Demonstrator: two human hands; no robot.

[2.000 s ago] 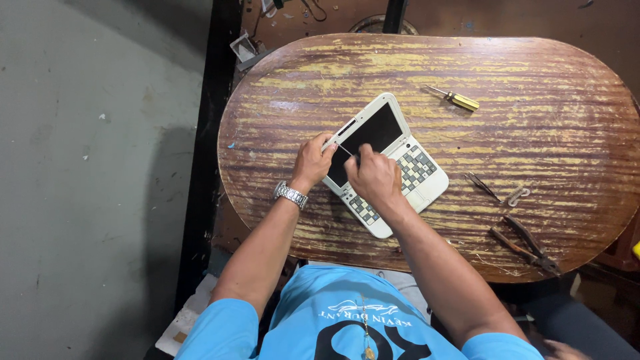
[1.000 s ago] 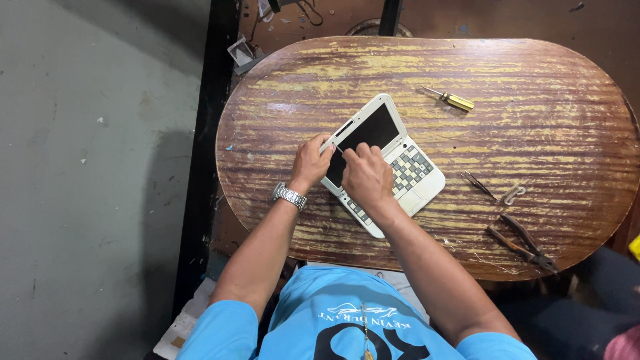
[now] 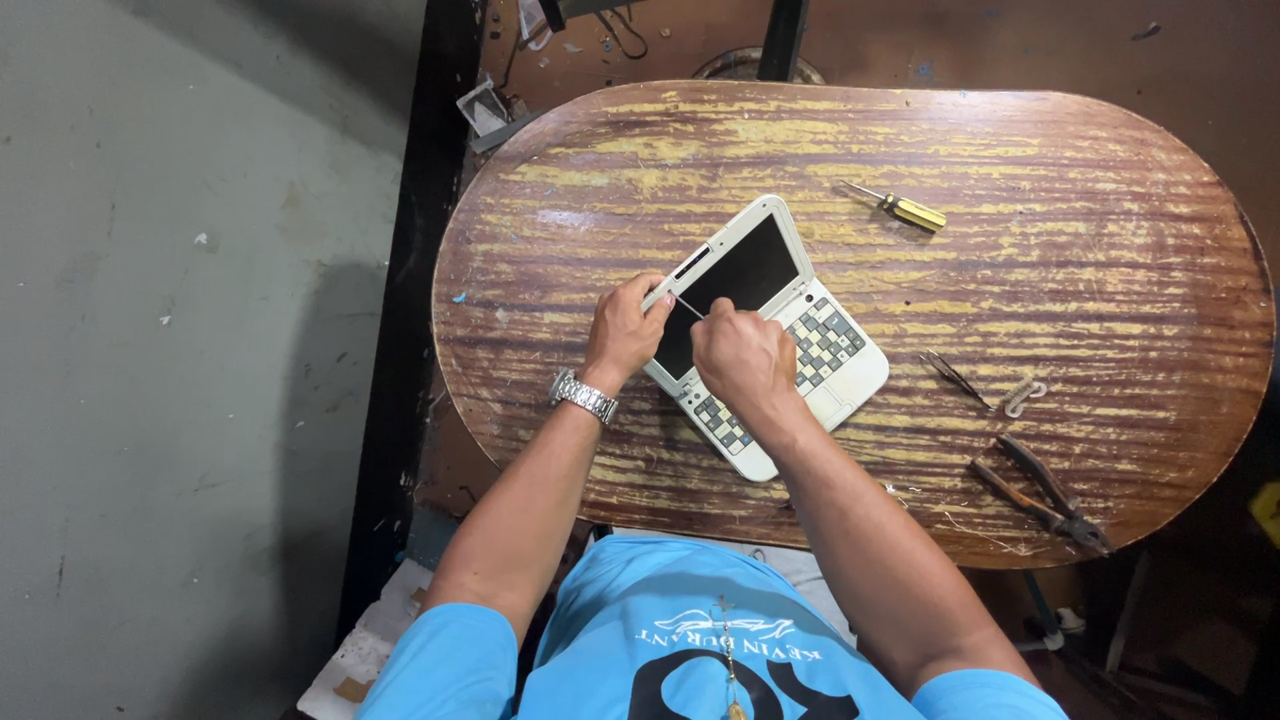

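A small white laptop [image 3: 868, 372] lies open and slanted on the worn wooden table, its dark screen [image 3: 752, 262] towards the upper left. My left hand [image 3: 627, 328], with a metal watch on its wrist, grips the screen's outer frame. Over the screen and keyboard, my right hand [image 3: 742, 352] is closed on a tool whose thin metal shaft [image 3: 688, 305] reaches to the frame beside my left thumb; its handle is hidden in my fist.
A screwdriver with a yellow and black handle [image 3: 915, 213] lies beyond the laptop. To the right are tweezers [image 3: 958, 380], a small pale looped piece [image 3: 1020, 397] and pliers [image 3: 1045, 495]. Thin wire scraps [image 3: 990, 537] lie near the table's front edge.
My right hand has shifted slightly and turned about the tool, while its tip stays by the screen frame. My left hand keeps its hold on the frame.
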